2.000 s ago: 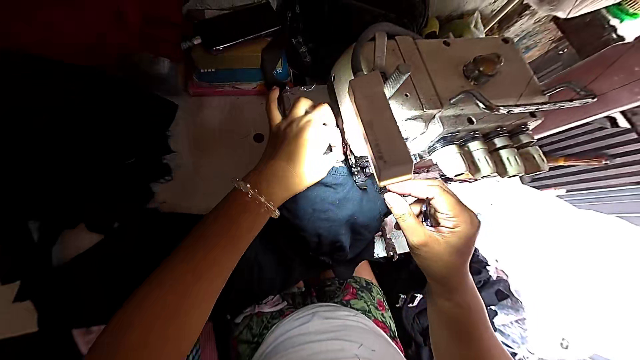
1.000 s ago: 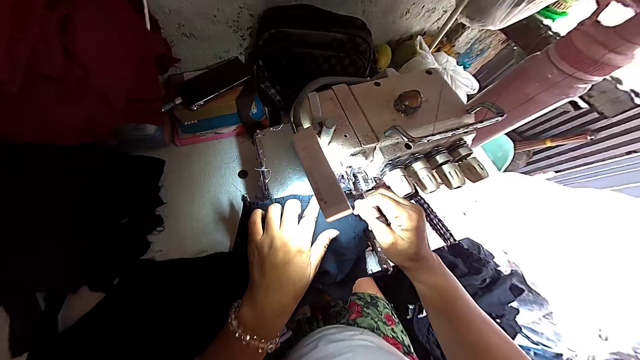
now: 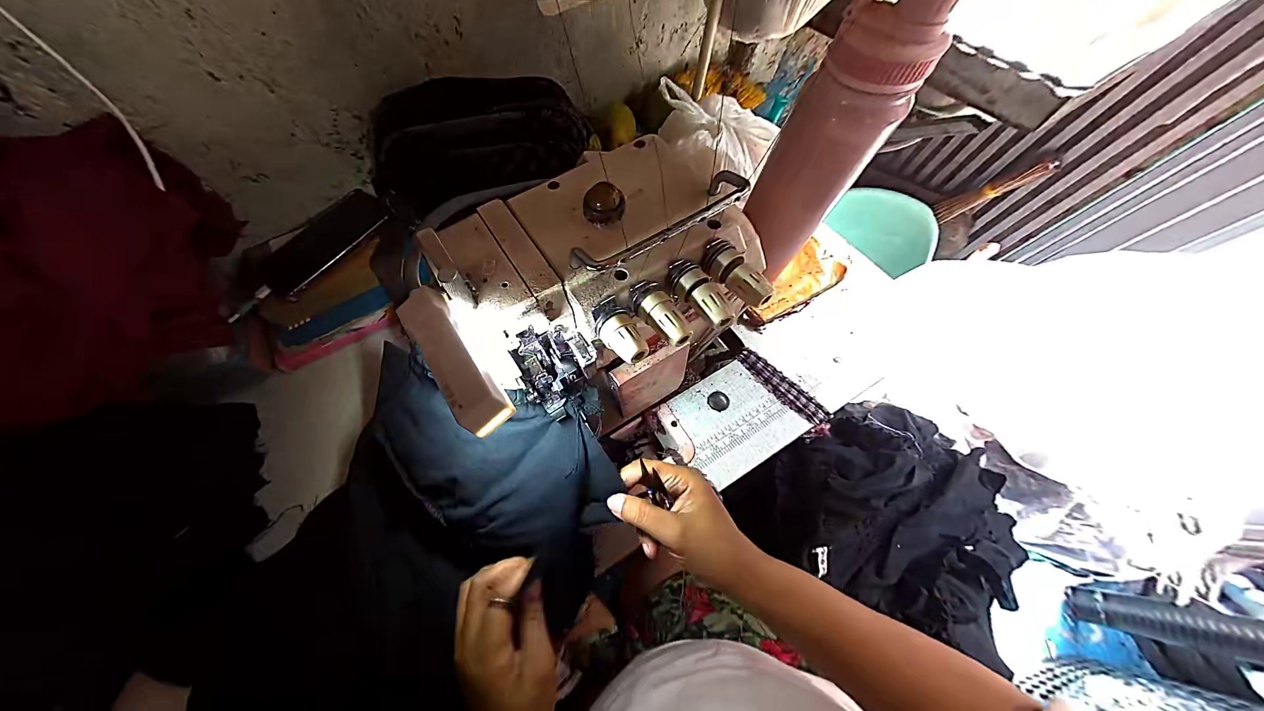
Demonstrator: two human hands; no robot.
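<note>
An overlock sewing machine (image 3: 592, 227) with several tension dials stands at the centre. Dark blue fabric (image 3: 484, 474) lies at its presser foot area and hangs down toward my lap. My right hand (image 3: 681, 513) pinches the fabric's right edge between thumb and fingers, with small dark thread snips (image 3: 654, 486) tucked in the same hand. My left hand (image 3: 509, 632) is lower, its fingers curled at the lower part of the dark cloth; its fingertips are partly in shadow. A lit lamp bar (image 3: 454, 365) sits over the sewing area, and the needle is not clearly visible.
Black garments (image 3: 889, 513) are heaped at the right, beside a metal plate with ruler marks (image 3: 736, 420). Dark cloth covers the lower left. Stacked boxes with a phone (image 3: 331, 247) stand behind left, near a black bag (image 3: 479, 143). A pink pipe (image 3: 839, 128) rises behind the machine.
My left hand has left the fabric beside the lamp bar and come down toward my lap. My right hand has moved from the presser foot toward me. The view has shifted, showing more wall.
</note>
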